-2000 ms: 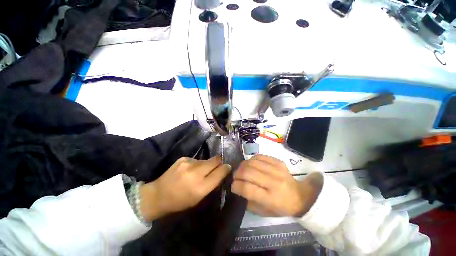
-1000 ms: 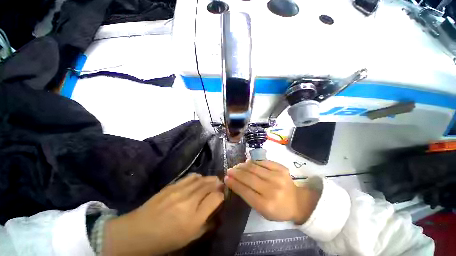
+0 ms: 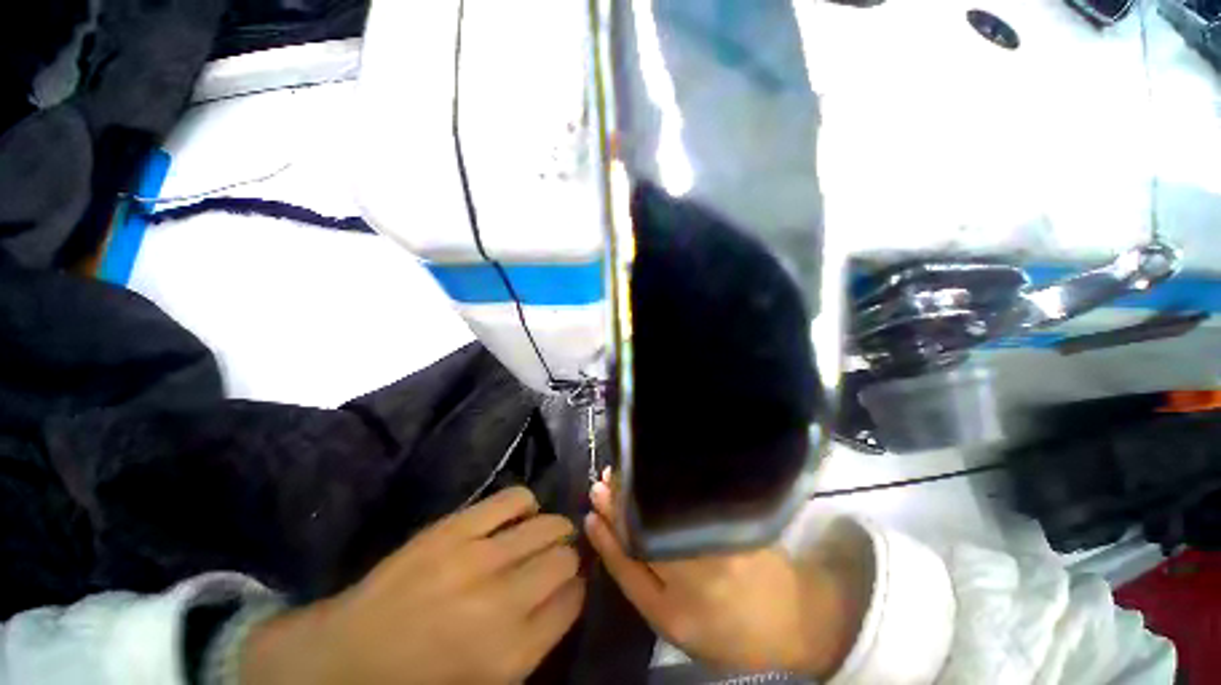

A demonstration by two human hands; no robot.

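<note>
The dark garment cloth [image 3: 308,468] spreads left of the needle area and down between my hands. A thin pale line, perhaps zipper teeth [image 3: 592,435], runs from under the machine head toward my fingers. My left hand [image 3: 442,589] lies on the cloth with bent fingers, pressing it beside this line. My right hand [image 3: 723,602] has its fingertips on the cloth just right of the line; a large shiny metal part [image 3: 723,361] of the sewing machine hides much of it. The needle and presser foot cannot be made out clearly.
The white machine head [image 3: 522,161] with a blue stripe fills the upper middle. A thin dark fabric scrap [image 3: 261,210] lies on the table at left. A dark bundle [image 3: 1098,468] with an orange piece [image 3: 1189,400] is at right. Something red shows at the lower right.
The view has moved closer to the machine head, so its metal part looks much larger and covers the phone area and part of my right hand. Both hands stay on the cloth near the pale line.
</note>
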